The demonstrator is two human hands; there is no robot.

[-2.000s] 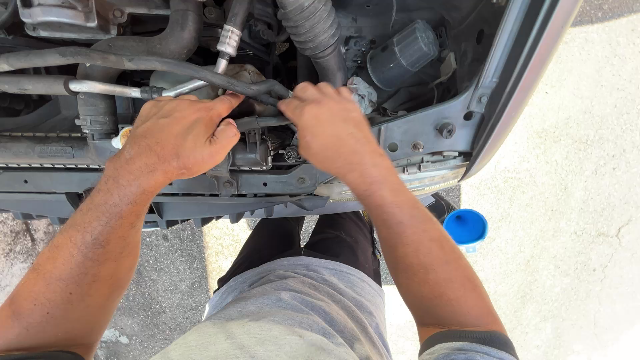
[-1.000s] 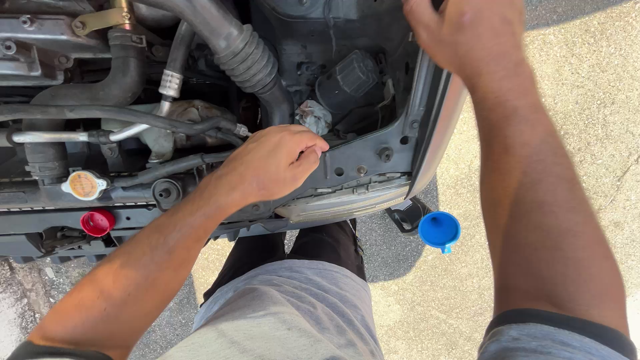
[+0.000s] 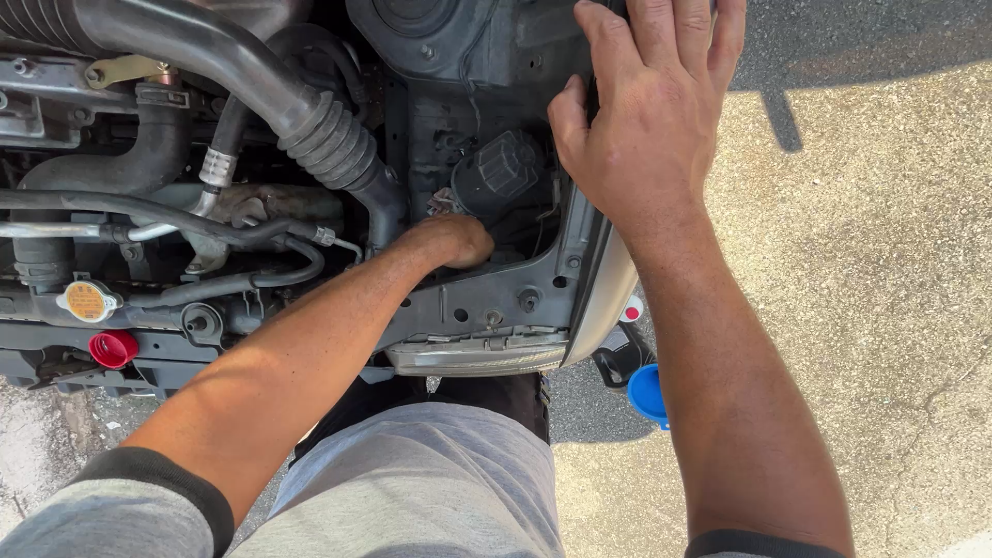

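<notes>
My left hand [image 3: 457, 239] reaches down into the corner of a car's engine bay, its fingers bent and mostly hidden below the black ribbed canister [image 3: 497, 172]. A crumpled pale rag or paper [image 3: 444, 203] lies beside that hand, against the canister. Whether the hand grips anything cannot be seen. My right hand [image 3: 647, 101] rests over the fender edge [image 3: 593, 256], palm down and fingers spread, with the fingertips cut off by the top of the view. A corrugated black intake hose [image 3: 333, 143] runs down to the left of the canister.
A radiator cap [image 3: 90, 301] and a red plastic cap [image 3: 113, 349] are at the front left. The headlight [image 3: 480, 353] lies along the front edge. On the ground right of the car are a blue funnel [image 3: 648, 391], a black bottle [image 3: 620, 353] and a white container with a red spot [image 3: 632, 308].
My right hand has gone from the hoses beside my left hand to the fender edge. My left hand has moved from near the radiator cap into the corner by the canister.
</notes>
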